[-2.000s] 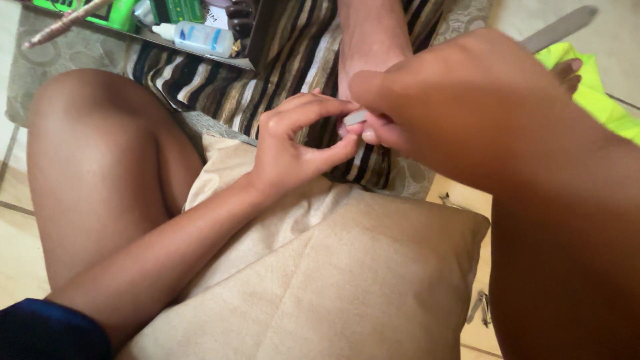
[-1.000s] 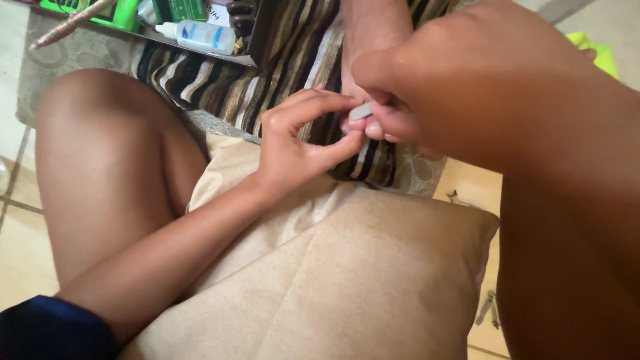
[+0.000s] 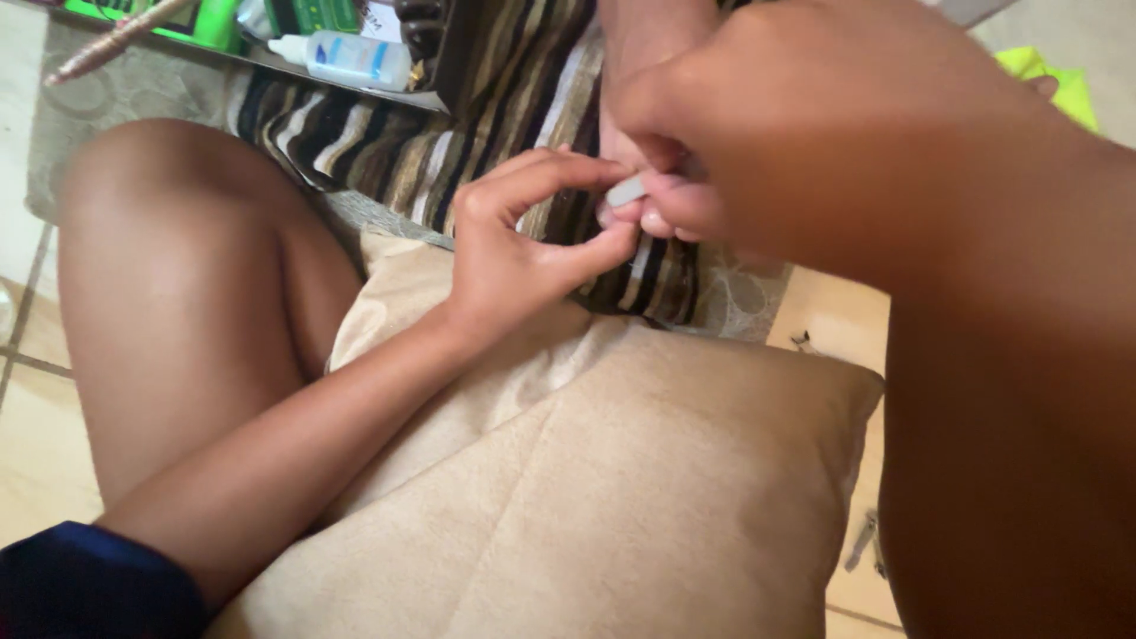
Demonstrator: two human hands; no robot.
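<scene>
A bare foot (image 3: 652,44) of a person rests on a striped cloth (image 3: 524,115). My left hand (image 3: 524,235) curls its thumb and forefinger around the big toe and grips it. From the right my right hand (image 3: 763,133) reaches over the foot and partly hides it. It holds a nail file (image 3: 627,192), whose pale rounded end lies over the tip of the big toe; the rest of the file is mostly hidden by the hand. Below both hands lies a beige cushion (image 3: 674,444).
A dark box (image 3: 430,98) with a small plastic bottle (image 3: 359,60) and other items stands at the upper left, a thin twisted rod (image 3: 115,49) beside it. Small metal tools (image 3: 863,541) lie on the tiled floor at the right. A neon-yellow cloth (image 3: 1052,84) is at the upper right.
Earlier, the file's far end showed beyond my right hand at the upper right; it is now largely out of sight. My left hand has kept its hold on the toe.
</scene>
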